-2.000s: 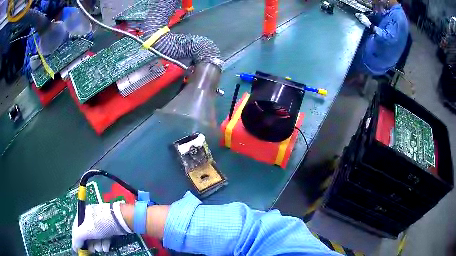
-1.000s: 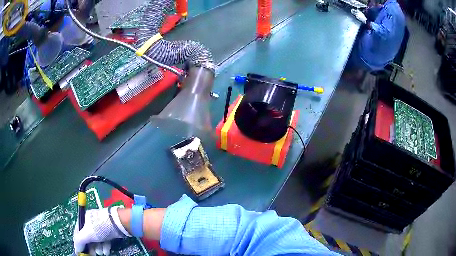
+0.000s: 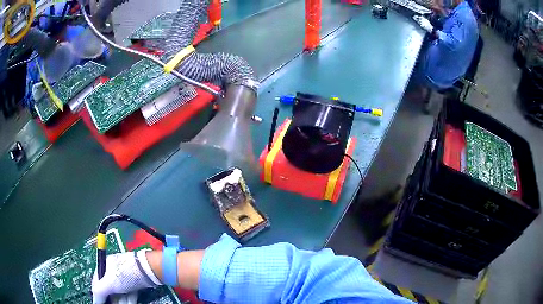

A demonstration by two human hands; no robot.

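The green circuit board (image 3: 65, 267) lies at the lower left on a red pad (image 3: 143, 238), cut off by the bottom edge. My right hand (image 3: 124, 276), in a white knit glove, is closed on the black soldering iron (image 3: 102, 252) with a yellow band and holds it over the board. The iron's tip is out of the picture below. The cord arches back over my wrist, which wears a light blue band (image 3: 170, 259). My left hand is not in view.
An iron stand with a yellowish sponge (image 3: 243, 218) sits right of the board. Beyond are a clear fume hood (image 3: 229, 124), a black holder (image 3: 315, 139) on a red base, boards on red pads at left, stacked black bins (image 3: 440, 219) at right and a seated person (image 3: 452, 44).
The view has shifted slightly. My right hand stays closed on the iron over the board and sits slightly lower in the picture.
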